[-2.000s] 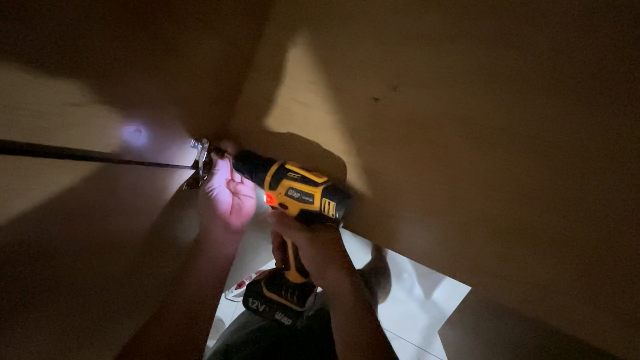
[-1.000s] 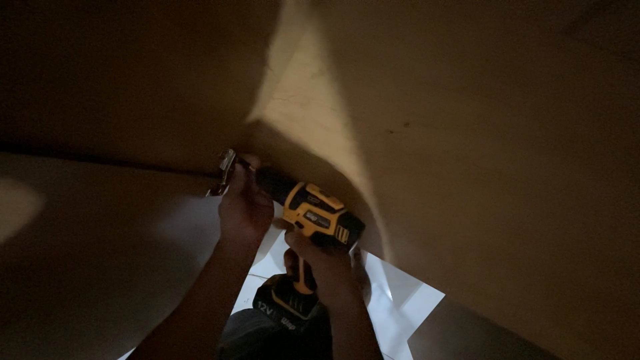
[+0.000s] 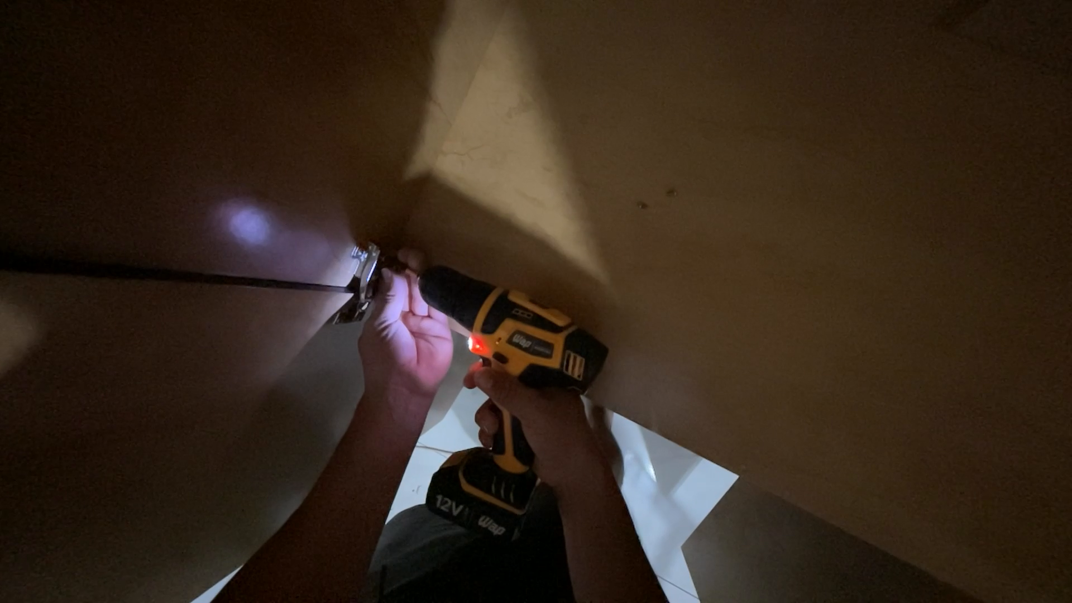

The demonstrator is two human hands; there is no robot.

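A yellow and black Wap cordless drill point(image 3: 528, 335) points up and left, its work light lit. My right hand point(image 3: 544, 410) is wrapped round its grip, above the 12V battery pack point(image 3: 481, 494). My left hand point(image 3: 406, 335) is at the drill's front end, fingers curled near a metal cabinet hinge point(image 3: 364, 272). Whether those fingers grip the hinge, a screw or the bit cannot be told. The hinge sits where a dark gap between two wooden panels meets the side panel. The bit's tip is hidden behind the fingers.
A large wooden panel point(image 3: 796, 293) with two small holes or screws fills the right. Another panel point(image 3: 151, 360) lies at the left below the dark gap. Below are white floor tiles point(image 3: 670, 486) and a dark-clothed leg point(image 3: 469, 561). Light is dim.
The drill's work light, lit two seconds ago and off one second ago, is on again. Both hands stay by the hinge, the right still holding the drill.
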